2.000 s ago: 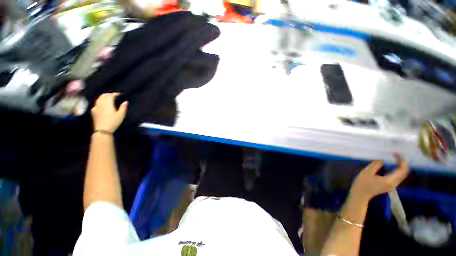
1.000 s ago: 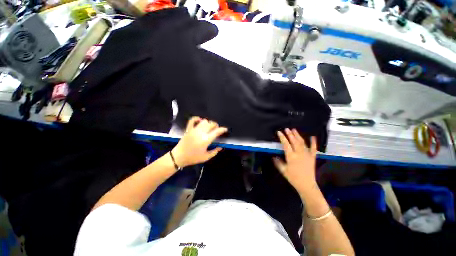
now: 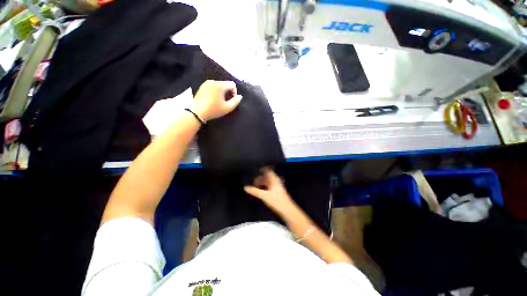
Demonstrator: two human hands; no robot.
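A black sleeve panel (image 3: 245,124) lies across the white table and hangs over its blue front edge towards my lap. My left hand (image 3: 217,100) is curled on the panel's upper part, pinching the cloth. My right hand (image 3: 267,188) is at the hanging part, below the table edge, blurred; its fingertips are against the black cloth and its grip cannot be made out. A larger stack of black pieces (image 3: 86,75) lies to the left. The presser foot and needle (image 3: 284,53) are behind the panel, with no cloth under them.
The white JACK machine head (image 3: 358,26) spans the back right. A phone (image 3: 348,67), snips (image 3: 377,110) and yellow and red rings (image 3: 460,119) lie on the table. A blue crate (image 3: 404,189) with black cloth and white scraps is below right.
The panel has moved left and towards me, its end now over the table edge. My left hand has moved up the cloth; my right hand has moved left and down. The view has shifted right.
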